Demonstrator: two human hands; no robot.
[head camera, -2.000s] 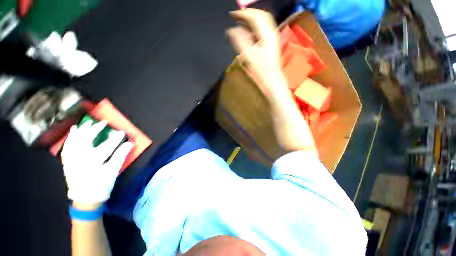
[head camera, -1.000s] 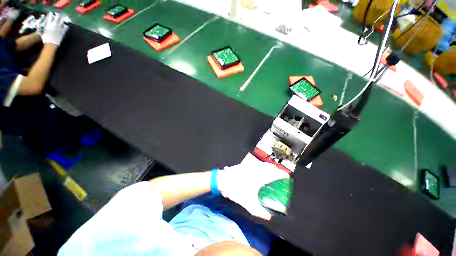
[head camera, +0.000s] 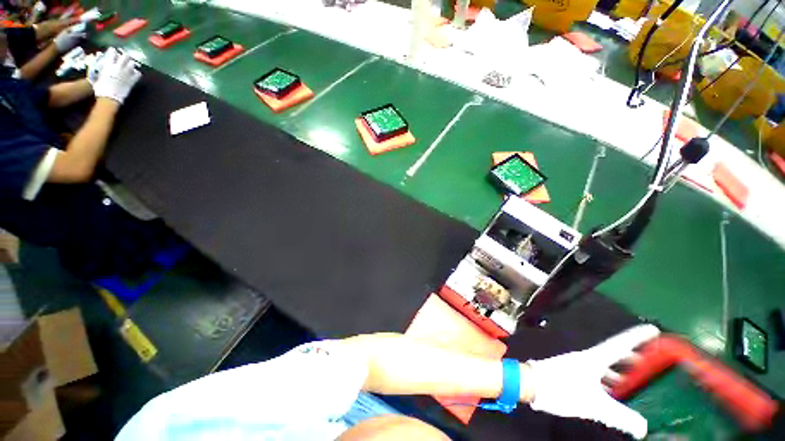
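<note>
My left hand (head camera: 585, 383), in a white glove with a blue strap at the wrist, reaches to the lower right. Its thumb and fingers are spread wide. A blurred red-orange foam pad (head camera: 706, 375) lies at its fingertips. A blurred green patch (head camera: 676, 409), which looks like a circuit board unit, shows just beyond the palm; contact with the hand is unclear. A bare red-orange foam pad (head camera: 452, 336) lies in front of the screw feeder (head camera: 521, 250), partly under my left forearm. My right hand is not in view.
Circuit board units on foam pads, one (head camera: 519, 175) behind the feeder, line the green conveyor (head camera: 448, 185). Another unit (head camera: 751, 344) is at the far right. A cable (head camera: 671, 129) hangs beside the feeder. A white label (head camera: 189, 118) lies on the black mat (head camera: 284, 207). Neighbours' gloved hands (head camera: 116, 76) are upper left.
First the view swung from the carton side to the line. Then my left hand moved right, from holding a board before the feeder to the lower right, uncovering the foam pad there.
</note>
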